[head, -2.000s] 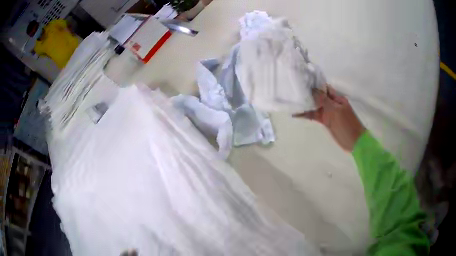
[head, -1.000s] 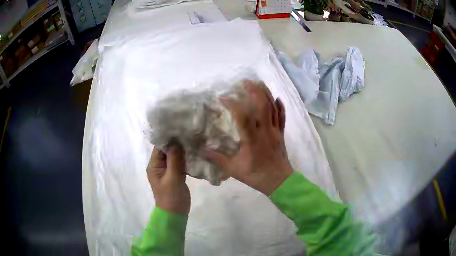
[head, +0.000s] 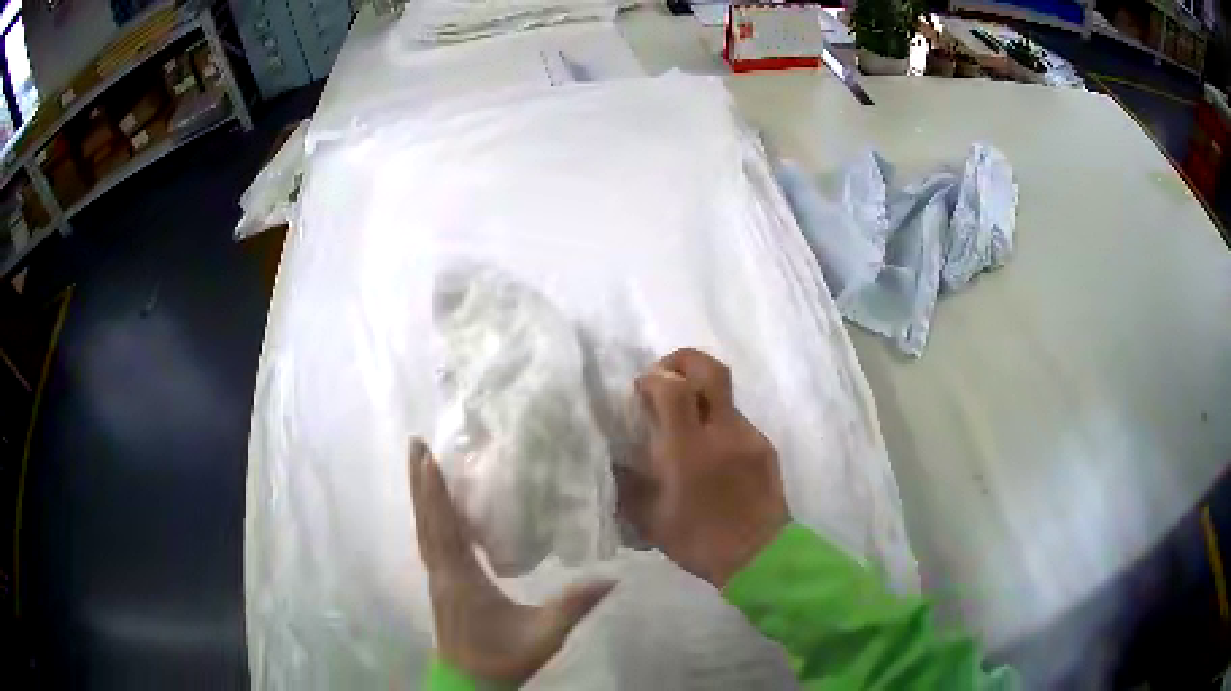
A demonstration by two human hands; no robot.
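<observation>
A crumpled white bundle (head: pixel 533 425) lies between my hands above the near half of the white stack (head: pixel 567 176). My right hand (head: pixel 709 466) is closed on the bundle's right side, with its fingers curled in. My left hand (head: pixel 493 581) is at the bundle's lower left, with thumb and fingers spread apart around it. The fingers do not close on the cloth. The stack's surface is spread out with soft wrinkles.
Pale blue cloth (head: pixel 918 243) lies heaped right of the stack on the cream table (head: pixel 1053 405). A red-and-white box (head: pixel 772 37), a metal blade-like tool (head: pixel 848 77) and a potted plant (head: pixel 884 30) stand or lie at the far side. Shelves (head: pixel 122 122) are at the left.
The bundle was first lifted from the table's right by my right hand, then brought over the stack into both hands. Since then it has loosened and my left fingers have opened.
</observation>
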